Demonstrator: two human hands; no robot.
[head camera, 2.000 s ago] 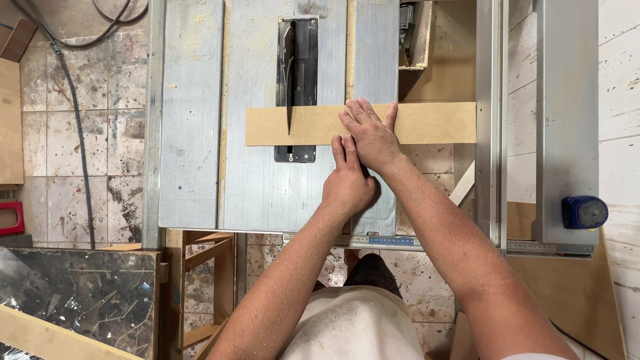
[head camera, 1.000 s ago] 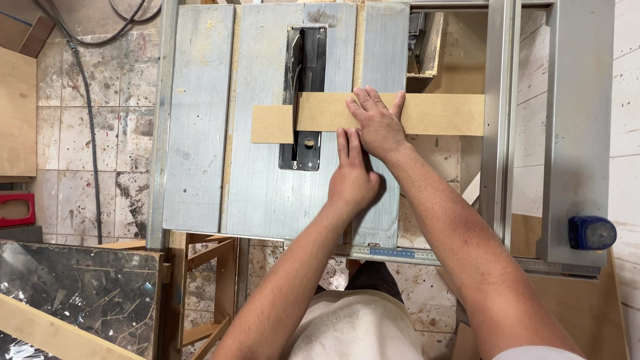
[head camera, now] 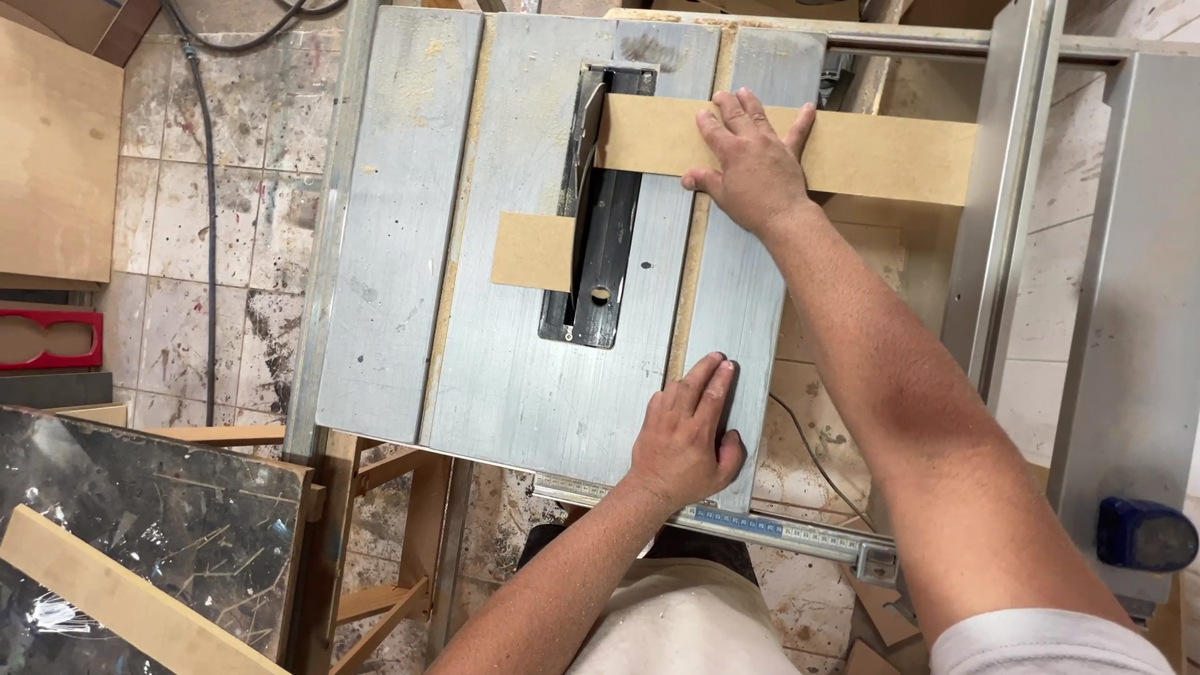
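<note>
My right hand (head camera: 757, 159) lies spread on a long MDF strip (head camera: 891, 155), pressing it on the grey table saw top (head camera: 544, 403). The strip's left end is beside the saw blade (head camera: 588, 141), and its right end meets the rip fence (head camera: 998, 187). A small cut-off MDF piece (head camera: 532, 251) lies left of the blade, over the edge of the black throat plate (head camera: 614, 272). My left hand (head camera: 689, 431) rests on the table top nearer my body, holding nothing, fingers together and thumb a little apart.
A blue tape measure (head camera: 1146, 534) sits on the grey side rail at the right. A ruler rail (head camera: 797, 532) runs along the saw's front edge. At lower left, another strip (head camera: 122, 591) lies on a paint-spattered board. A black cable (head camera: 208, 234) crosses the tiled floor.
The strip, whole two seconds ago, is cut in two. My right hand and the long piece have moved away from my body, and my left hand has come away from them, nearer my body.
</note>
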